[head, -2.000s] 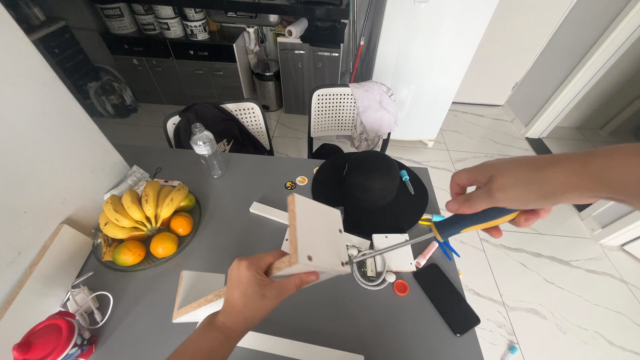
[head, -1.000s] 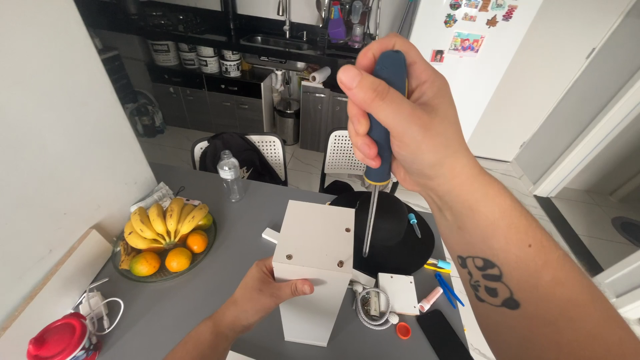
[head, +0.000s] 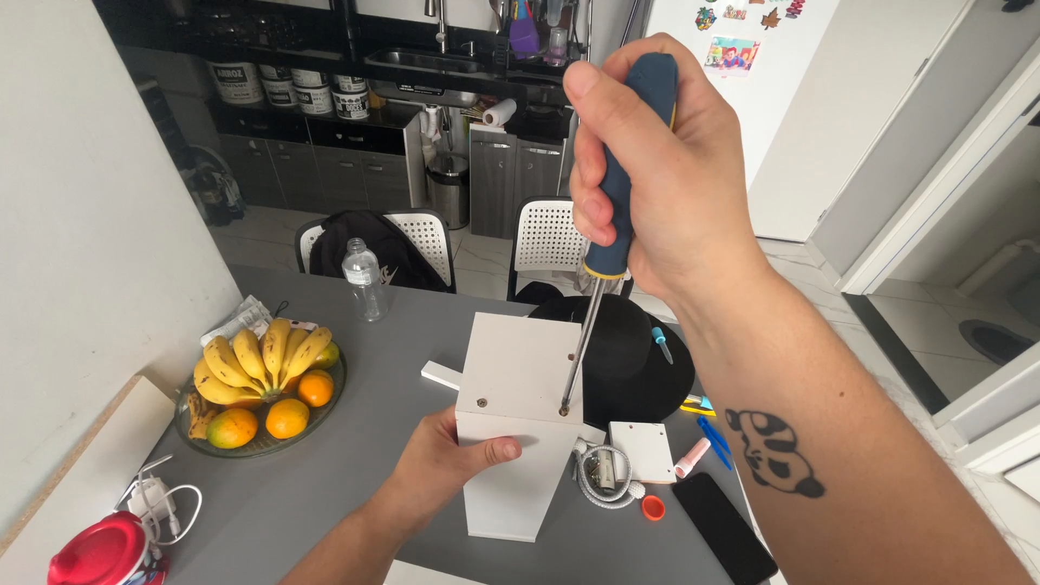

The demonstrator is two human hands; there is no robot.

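Note:
My right hand (head: 650,162) is closed around the blue handle of a screwdriver (head: 621,171), held upright. Its metal shaft slants down, and the tip meets a screw (head: 564,409) near the front right corner of a white board box (head: 520,361). My left hand (head: 447,467) grips the box at its lower left, thumb across the front face. Another screw (head: 482,403) sits at the front left corner, and a further one near the right edge. The box stands on the grey table, and its inside is hidden.
A black hat (head: 634,357) lies behind the box. To the right are a small white board (head: 642,452), a coiled cable (head: 601,479), an orange cap (head: 652,508) and a phone (head: 723,528). A fruit platter (head: 325,422) and plastic bottle (head: 366,284) stand left.
Two seconds ago the screwdriver lay nearly level at the tilted box. The box has since been turned upright, and the screwdriver, raised above it one second ago, now touches a corner screw.

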